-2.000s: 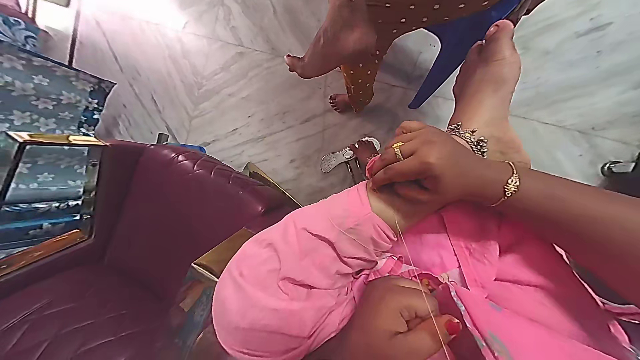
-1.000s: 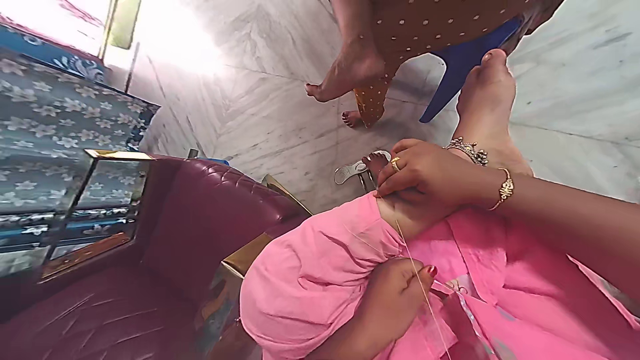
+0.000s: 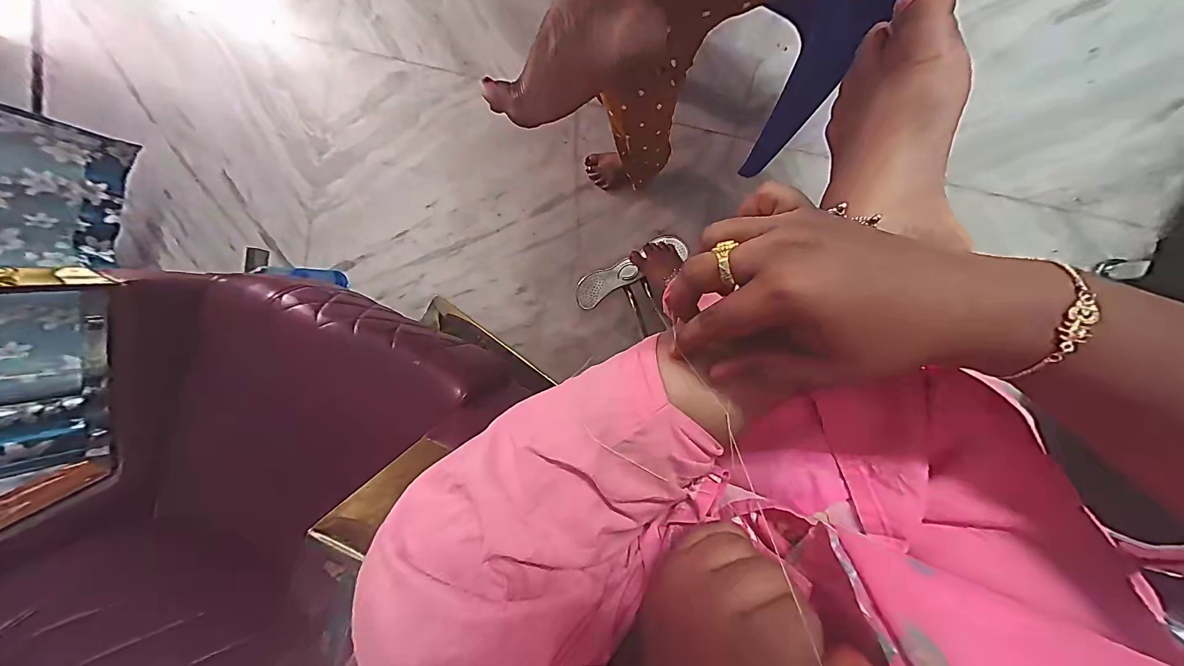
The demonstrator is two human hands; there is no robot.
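Note:
My right hand (image 3: 786,296), wearing a gold ring and bracelet, comes in from the right with its fingers bent together over a bare ankle beside a pink cloth cuff (image 3: 657,379). A thin pale thread (image 3: 731,435) runs from its fingertips down past my left hand (image 3: 731,592). My left hand is low in the view, curled against the gathered pink cloth (image 3: 518,499); its fingertips are mostly hidden, so its hold cannot be told. A bare foot with an anklet (image 3: 897,120) extends above my right wrist.
A maroon padded seat (image 3: 296,407) stands at the left, near a gold-coloured edge (image 3: 379,499) and floral cloth (image 3: 55,185). Another person's bare foot (image 3: 555,74) and a blue chair leg (image 3: 795,102) are over the marble floor (image 3: 398,194). A metal footplate (image 3: 606,285) lies beyond my right hand.
My left hand has moved lower in the view since a second ago, and its red-nailed fingertip no longer shows. My right hand stays at the ankle by the cuff.

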